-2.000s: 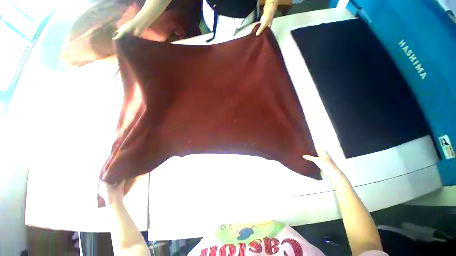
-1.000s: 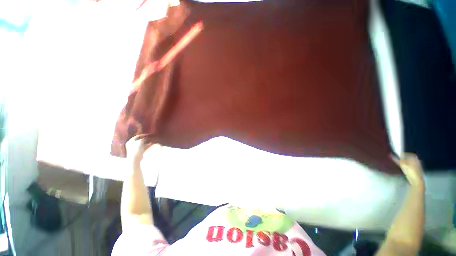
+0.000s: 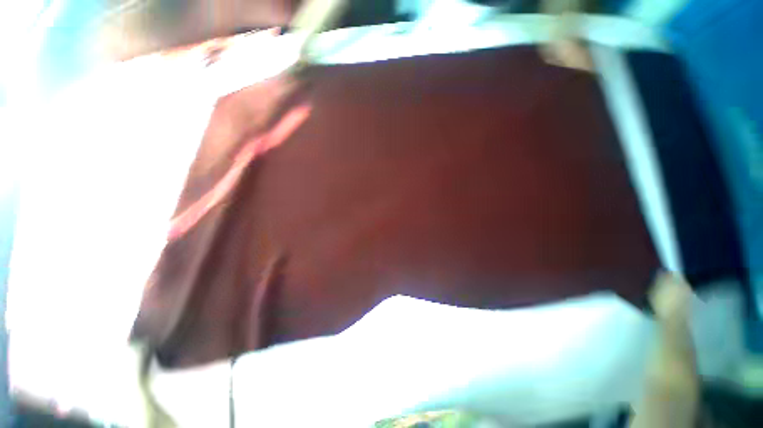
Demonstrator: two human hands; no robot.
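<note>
The red-brown cloth [image 3: 418, 184] is spread over the white belt [image 3: 468, 351]. It looks flat in the middle and right, with folds and a lighter pink-red strip at its left. My left hand [image 3: 147, 368], blurred and partly lost in glare, is at its near left corner and appears to hold it. My right hand [image 3: 671, 297], also blurred, pinches its near right corner. The black interlining [image 3: 690, 167] lies to the right, beyond a narrow white strip of belt.
Another person's hand [image 3: 569, 52] is at the cloth's far right corner. Their other arm [image 3: 316, 21] reaches to the far left part. The blue fusing machine [image 3: 736, 92] stands at the right. Strong glare covers the left side.
The cloth lies flatter and wider than two seconds ago. My left hand has moved outward to the left with its corner. The view has shifted, and the other person's hands show again.
</note>
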